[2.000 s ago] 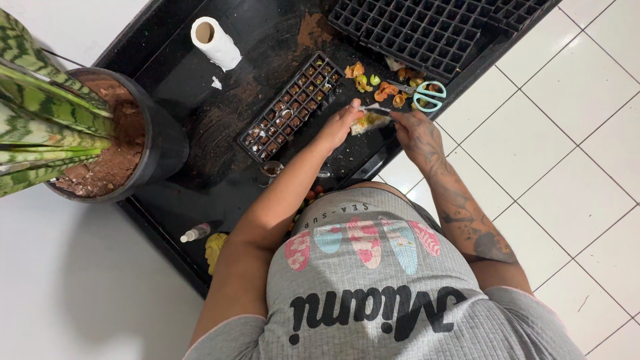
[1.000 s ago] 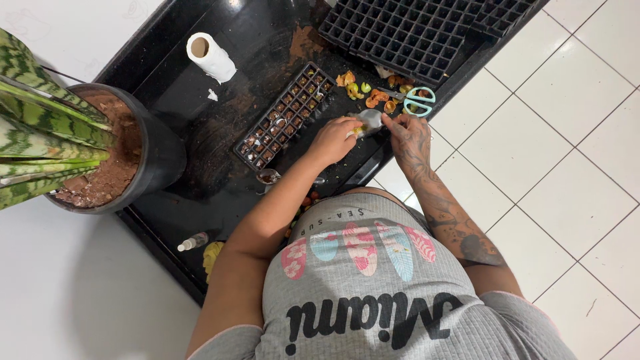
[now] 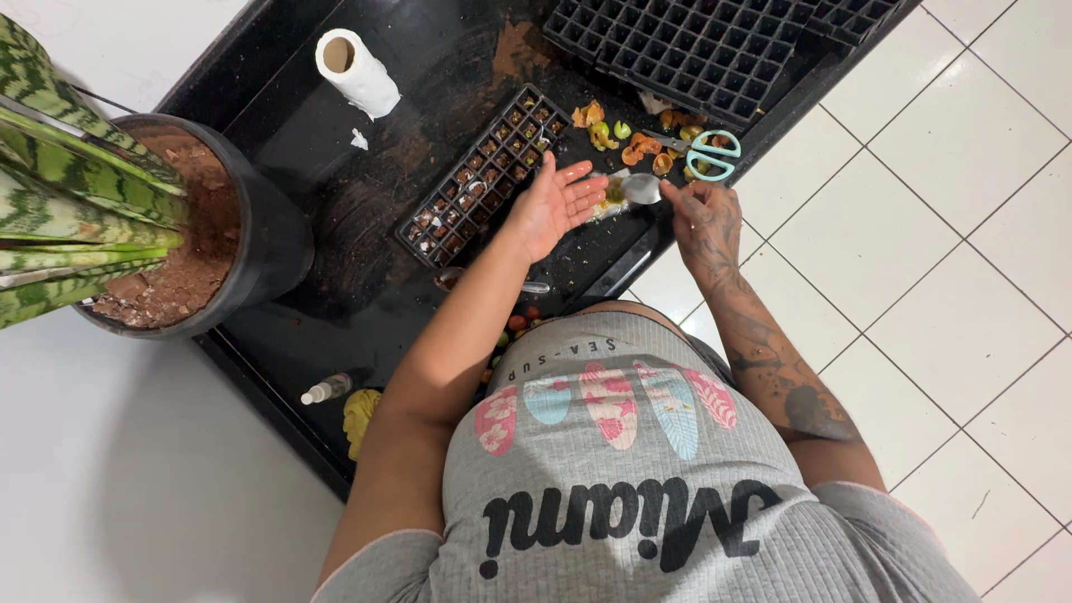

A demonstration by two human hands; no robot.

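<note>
My left hand point(image 3: 551, 205) is palm up with its fingers apart, wet-looking and holding nothing, beside the black seedling tray point(image 3: 486, 180). Several of the tray's cells hold brown soil, some with white or greenish bits. In my right hand point(image 3: 708, 219) is a metal spoon point(image 3: 642, 188), gripped near the paper; part of its handle is hidden by my fingers. Just left of the spoon's bowl, yellowish pulp with seeds lies on white paper point(image 3: 610, 205). Cut red and green fruit pieces point(image 3: 641, 149), perhaps tomato, and scissors with light-blue handles point(image 3: 712, 156) lie beyond.
Empty black seedling trays point(image 3: 687, 50) fill the upper right of the black table tray point(image 3: 276, 402). Left are a paper roll point(image 3: 358, 75) and a potted snake plant point(image 3: 201, 243). Closer in lie a small bottle point(image 3: 327, 389), yellow cloth point(image 3: 360, 419), another spoon point(image 3: 534, 287) and small round fruits point(image 3: 517, 322).
My left hand has come away from the spoon and paper, and its curled fingers have spread, palm up. My right hand still holds the spoon, as it did a second ago.
</note>
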